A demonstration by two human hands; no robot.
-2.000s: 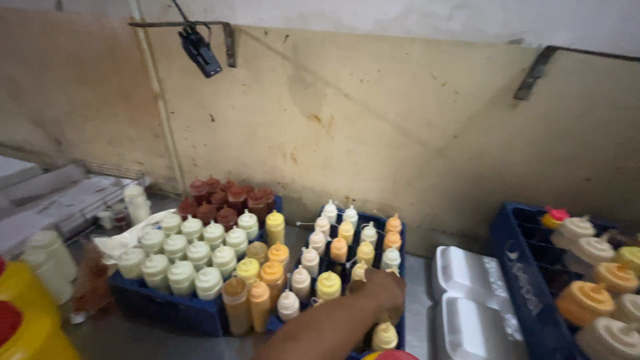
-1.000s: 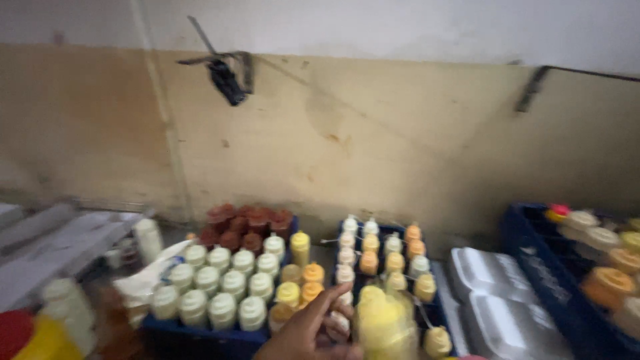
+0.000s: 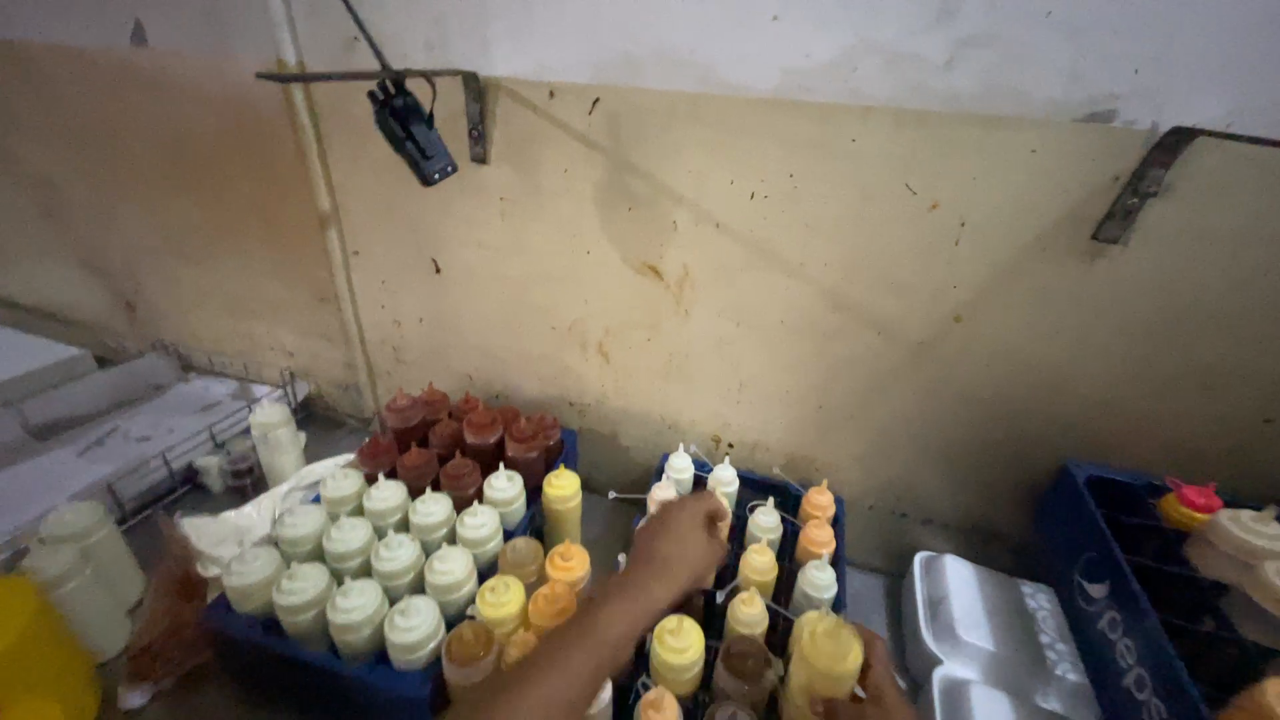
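Note:
My left hand (image 3: 682,545) reaches over the middle blue crate (image 3: 838,500), its fingers at a peach-coloured squeeze bottle; the blurred fingers hide whether they grip it. At the crate's lower right, my right hand (image 3: 875,675) is closed on a yellow squeeze bottle (image 3: 826,655). Around the hands stand a white-capped bottle (image 3: 764,524), an orange one (image 3: 816,538) and a yellow one (image 3: 677,652), all upright. To the left, another blue crate (image 3: 300,665) holds several pale green bottles (image 3: 398,562) and dark red bottles (image 3: 483,435). Yellow and orange bottles (image 3: 567,566) stand beside it.
White foam boxes (image 3: 985,625) lie right of the middle crate, before another blue crate (image 3: 1095,600) with bottles. A yellow container (image 3: 40,650) is at the left edge. A black handheld radio (image 3: 415,135) hangs from a wall bracket (image 3: 476,115).
My left hand has moved farther over the middle crate, towards its back. The yellow bottle, blurred in front of the crate a second ago, is now lower right in my right hand.

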